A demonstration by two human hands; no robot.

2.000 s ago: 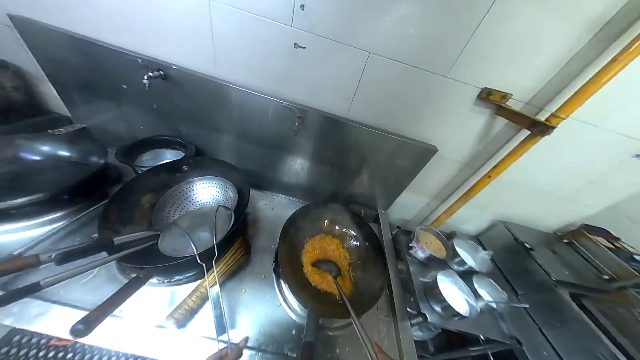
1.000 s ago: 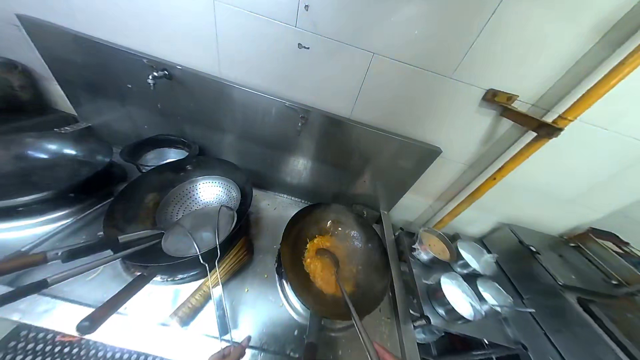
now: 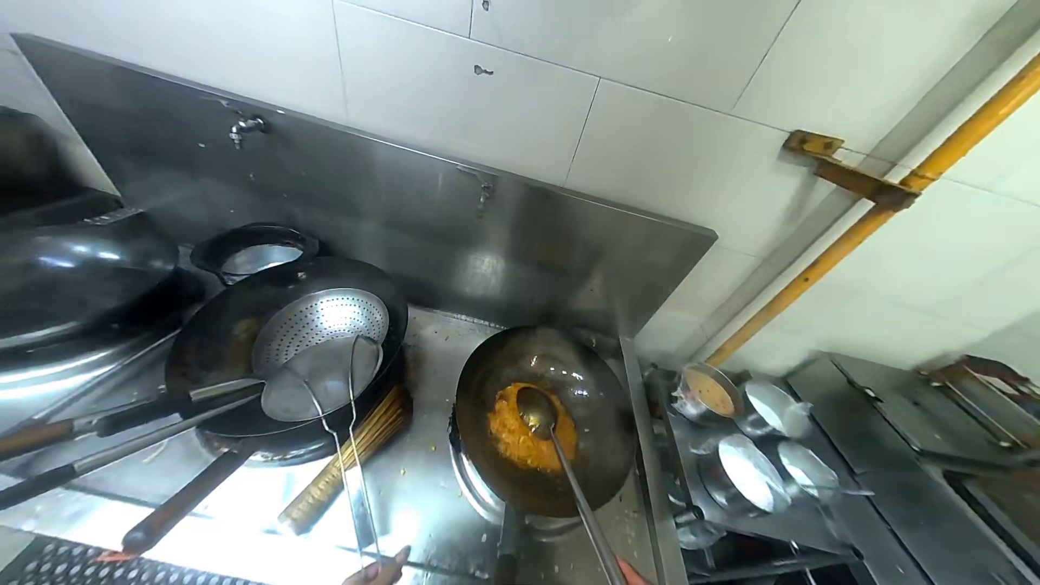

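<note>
At the bottom edge, my right hand [image 3: 630,571] is closed on the long handle of a metal ladle [image 3: 540,414]. The ladle's bowl rests in orange, thick food [image 3: 520,439] inside a dark wok [image 3: 597,439] on the burner. Only part of my left hand [image 3: 380,569] shows, by the lower ends of a long wire utensil [image 3: 351,443]; whether it grips them is unclear. That utensil leans over a fine mesh strainer [image 3: 313,386], which overlaps a perforated strainer [image 3: 325,321] on another wok [image 3: 219,333]. A bamboo brush [image 3: 349,463] lies beside that wok.
Left are a large dark wok [image 3: 73,276] and a small black pan [image 3: 258,252]. A tap [image 3: 246,128] juts from the steel splashback [image 3: 406,211]. Right of the stove stand several metal containers, one with tan contents [image 3: 708,392], below a yellow pipe [image 3: 812,268].
The ladle has shifted within the orange food, and its bowl now shows a shiny inner side. The food has changed shape. My left hand and the strainers stay about where they were.
</note>
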